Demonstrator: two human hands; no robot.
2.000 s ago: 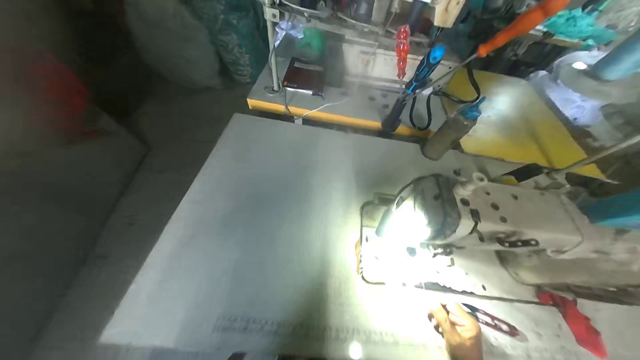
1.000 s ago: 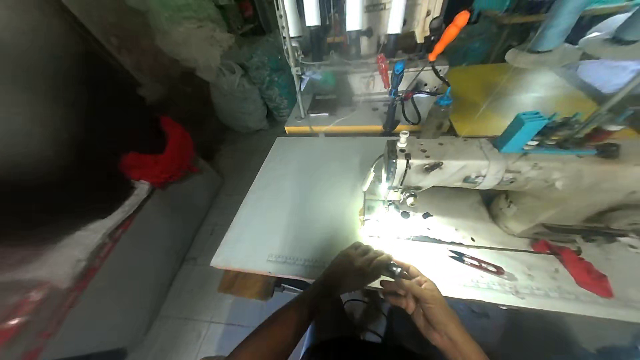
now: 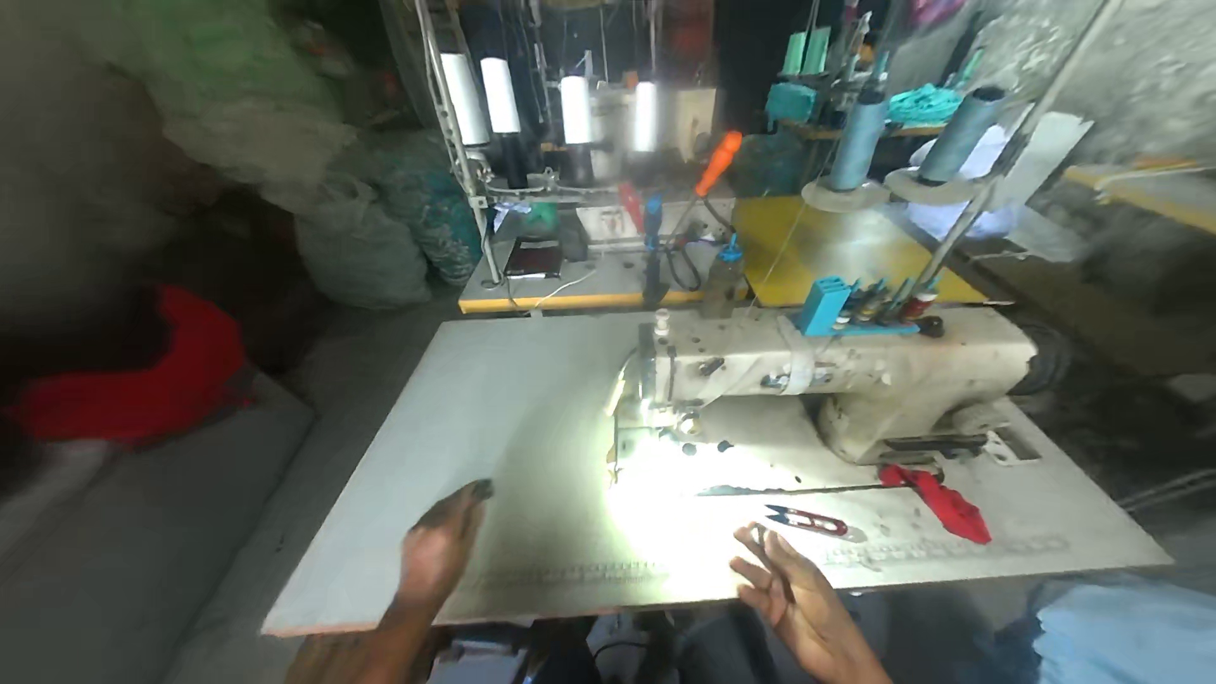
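My left hand (image 3: 445, 546) is over the left part of the white sewing table (image 3: 494, 380), its fingers closed on a small dark object (image 3: 483, 489). Near the front edge, right of the bright light, my right hand (image 3: 784, 589) has curled fingers, with a small dark piece (image 3: 758, 536) between thumb and fingers; blur hides its kind. Just beyond lie thread snips (image 3: 807, 521) with a red handle. An industrial sewing machine (image 3: 741, 356) stands behind, its lamp glaring over the needle area. A red cloth scrap (image 3: 940, 503) rests by the machine's base.
Behind is another machine table (image 3: 570, 285) with white thread cones (image 3: 576, 109), an orange-handled screwdriver (image 3: 719, 163) and a bottle (image 3: 724, 275). Blue thread cones (image 3: 858, 141) stand at the right rear. Filled sacks (image 3: 351, 252) and a red cloth (image 3: 142, 380) are at left.
My hands were together at the table's front edge one second ago. They are now apart, the left one farther left over the table. The view has shifted.
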